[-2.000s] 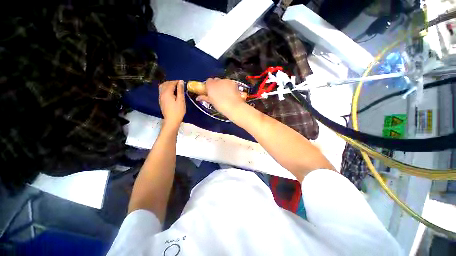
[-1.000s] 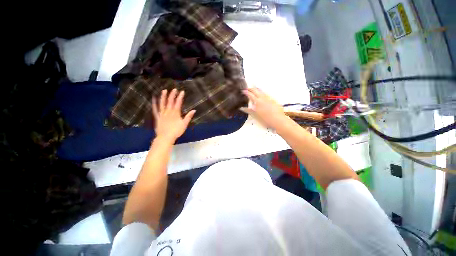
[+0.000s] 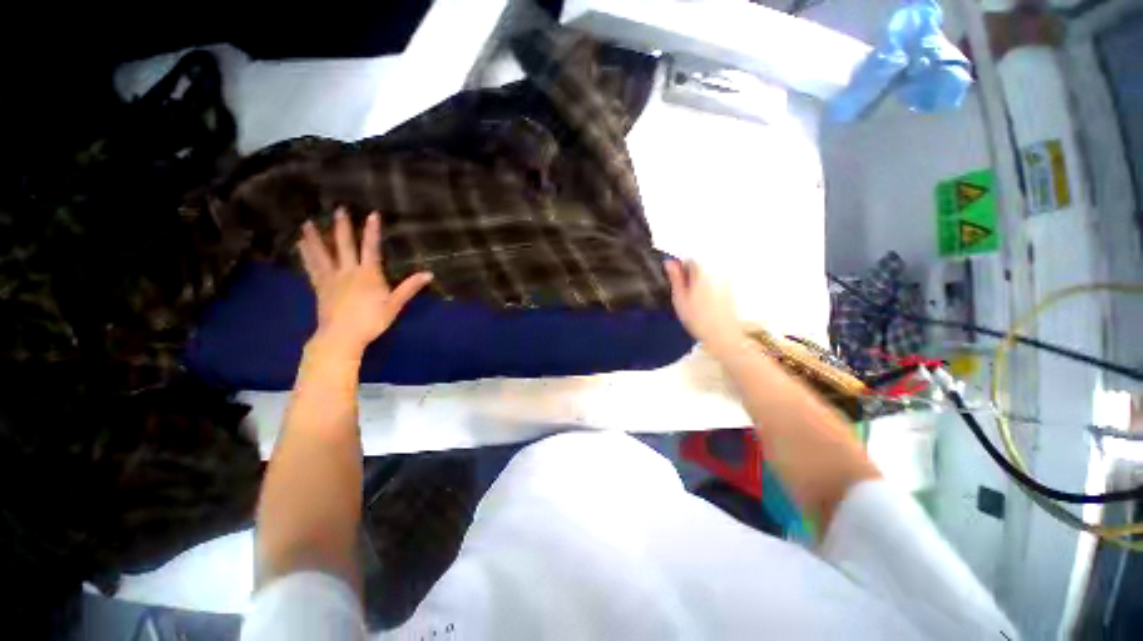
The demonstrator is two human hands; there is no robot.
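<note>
The dark plaid garment lies spread over the navy padded board, its near edge along the board. My left hand rests palm down on the garment's left part, fingers spread. My right hand is at the garment's right end by the board's rounded tip, fingers bent; whether they pinch the cloth is unclear. The iron's tan wooden handle and red fitting show beyond my right forearm, and its plate is mostly hidden.
A dark plaid pile fills the left side. The white table bears a metal fixture at the far side. Crumpled light blue material is at far right. Grey checked cloth, a black hose and yellow lines are at right.
The iron has left my right hand and lies at the right. The garment is now over the board and spreads further left than a second ago. My left hand has moved left on it.
</note>
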